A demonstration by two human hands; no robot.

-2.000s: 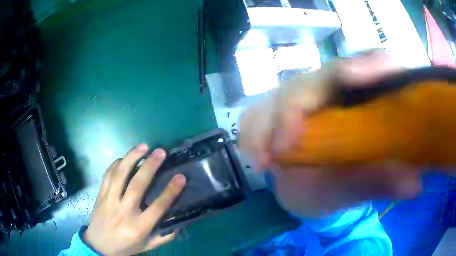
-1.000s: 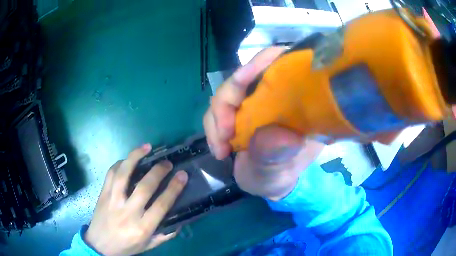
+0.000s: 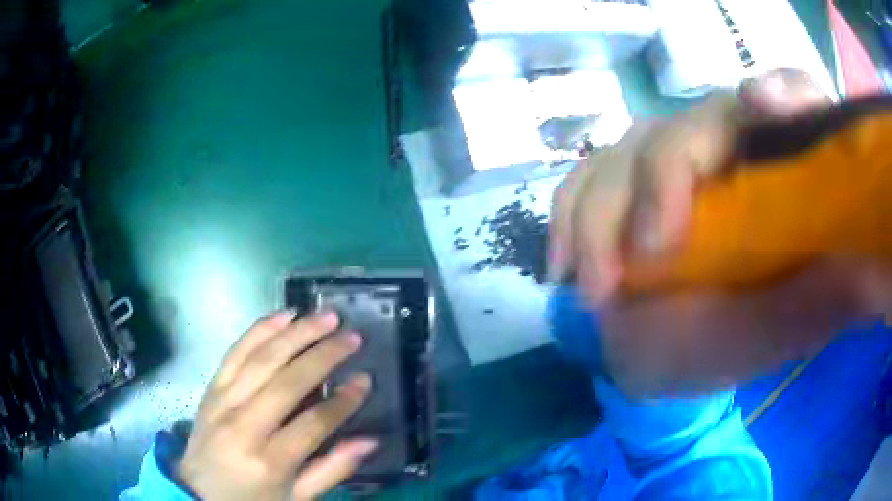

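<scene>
A black rectangular display housing lies upright in the picture on the green mat, its loop pointing right. My left hand rests on its left part with fingers spread over the dark grey inner panel. My right hand, blurred, is closed around the orange electric screwdriver to the right of the housing, near the white screw feeder. The screwdriver's bit cannot be made out. A pile of tiny black screws lies on white paper.
Stacked black housings stand at the left edge. A dark thin strip lies left of the feeder. White printed sheets lie at the upper right, with a reddish object beyond them.
My right hand and the screwdriver have moved off the housing to the right, uncovering the screw pile. The housing has turned from slanted to nearly upright in the picture under my left hand.
</scene>
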